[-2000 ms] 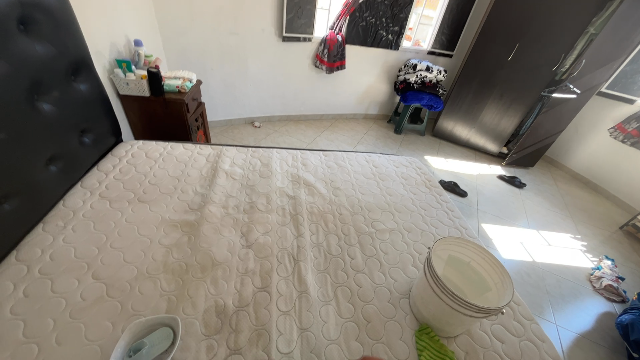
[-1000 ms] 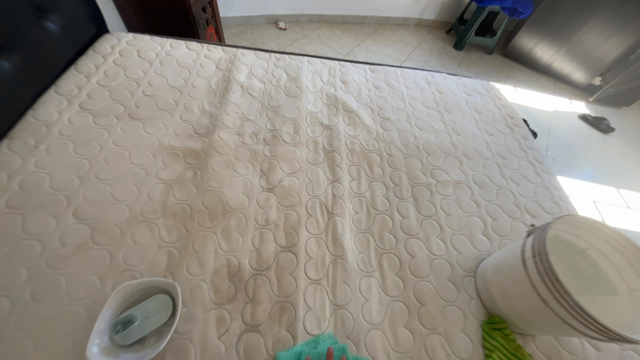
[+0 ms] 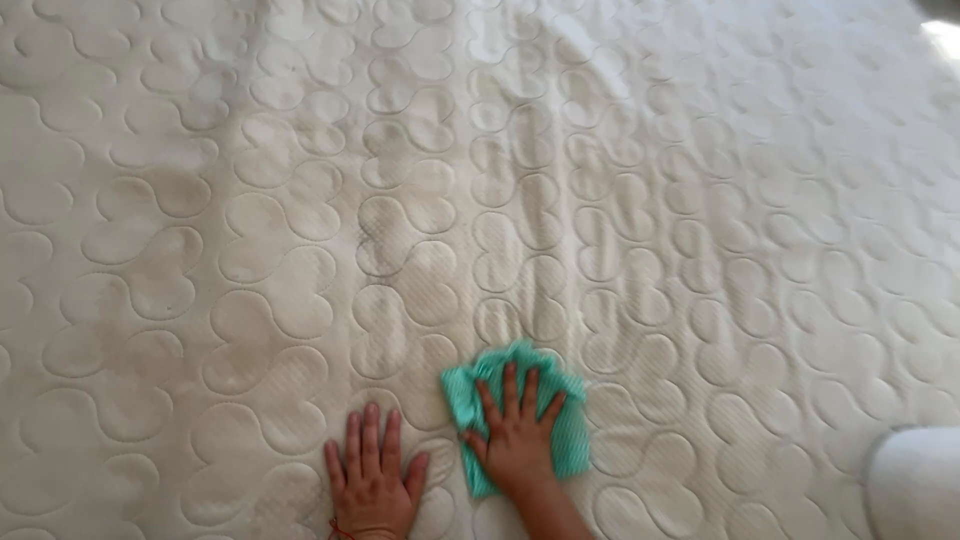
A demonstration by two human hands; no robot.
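Observation:
Spread over a green cloth [image 3: 574, 442], my right hand [image 3: 517, 446] presses it flat against a quilted mattress [image 3: 277, 247], fingers apart. To its left, my left hand [image 3: 375, 480] lies palm down on the bare mattress fabric, fingers pointing away from me, with nothing held. A thin red string circles the left wrist. The mattress cover is off-white with stitched curved shapes, brownish stains at the left and centre, and lengthwise creases.
At the lower right edge, part of a white bucket [image 3: 915, 480] shows on the mattress. A brighter patch of floor [image 3: 945, 41] appears past the mattress at the top right corner.
Both hands are now on the mattress; one second ago only fingertips on the green cloth showed at the bottom edge. The view has moved down and closer to the mattress.

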